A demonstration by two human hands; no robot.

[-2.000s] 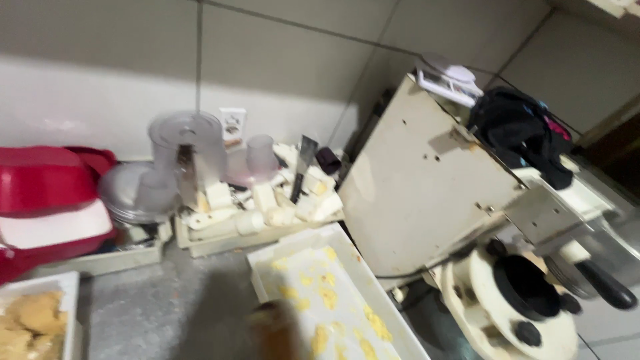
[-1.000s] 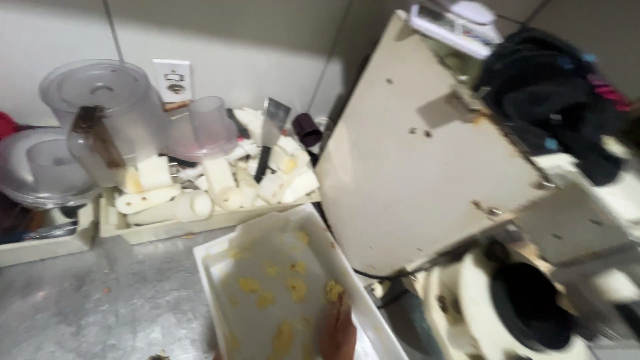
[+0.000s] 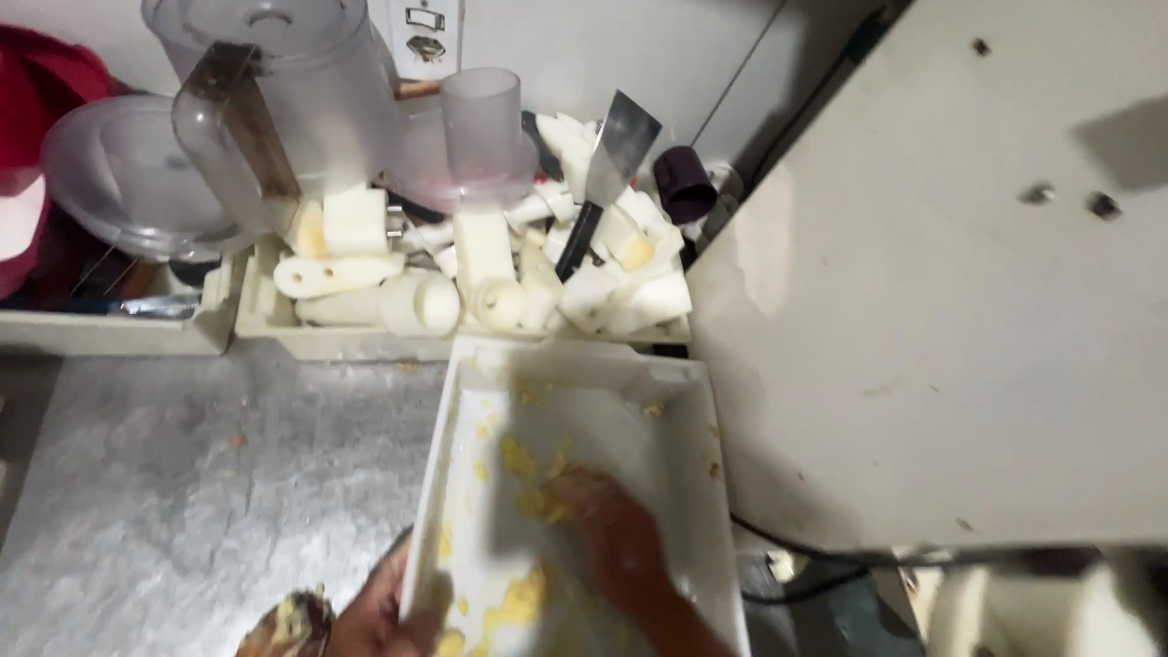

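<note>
A white plastic tray (image 3: pixel 721 401) with yellow food scraps (image 3: pixel 516 598) stuck to its floor lies on the metal table. My left hand (image 3: pixel 388 598) grips the tray's left wall near the bottom of the view. Inside the tray, my right hand (image 3: pixel 607 520) reaches in from the lower right, its fingertips at some of the yellow scraps; the fingers are blurred, and whether they hold any cannot be told. A brown, rounded thing smeared with yellow bits (image 3: pixel 290 625) shows just left of my left hand.
Behind the tray, a bin (image 3: pixel 365 347) holds white plastic parts and a scraper (image 3: pixel 607 173). Clear processor bowls (image 3: pixel 301 119) stand at the upper left. A large beige machine panel (image 3: pixel 912 319) borders the tray's right side, with a black cable (image 3: pixel 821 550) below.
The view has moved closer to the tray. My right hand, earlier at the tray's right side, is now over its middle. My left hand has come clearly into view at the left wall.
</note>
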